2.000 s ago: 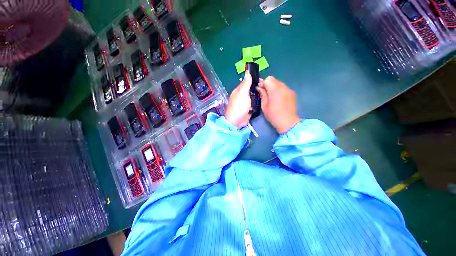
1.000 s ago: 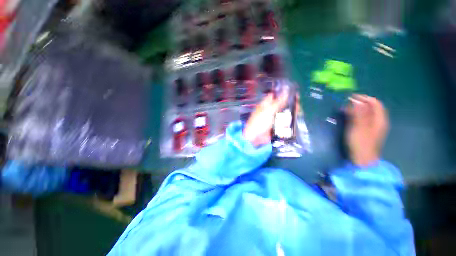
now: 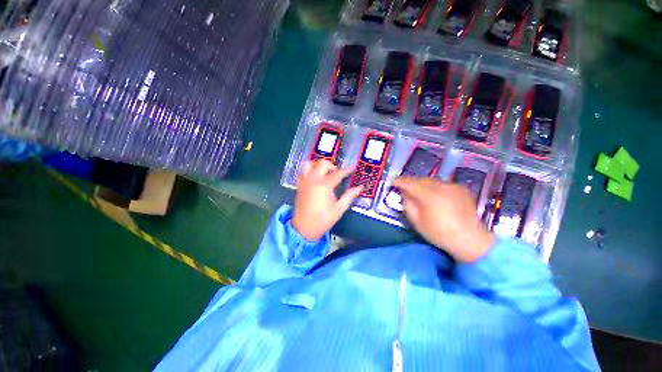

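Observation:
A clear tray holds rows of small black and red phones. Two face-up phones in the front row have lit white screens, one at the left and one beside it. My left hand is over the keypad of the leftmost one, thumb and forefinger apart. My right hand is over the front row, its fingertips at the lower end of a dark phone; whether it grips this is unclear. Other phones lie with dark backs up.
Several green battery-like pieces lie on the green bench right of the tray, with tiny white bits nearby. A ribbed greyish-purple tray stack is at the left. A cardboard box and a yellow-black floor stripe are below it.
The view has swung left, so the tray is now in front of me. The phone earlier in my hands over the bench is no longer seen there. Both hands are now at the tray's front row.

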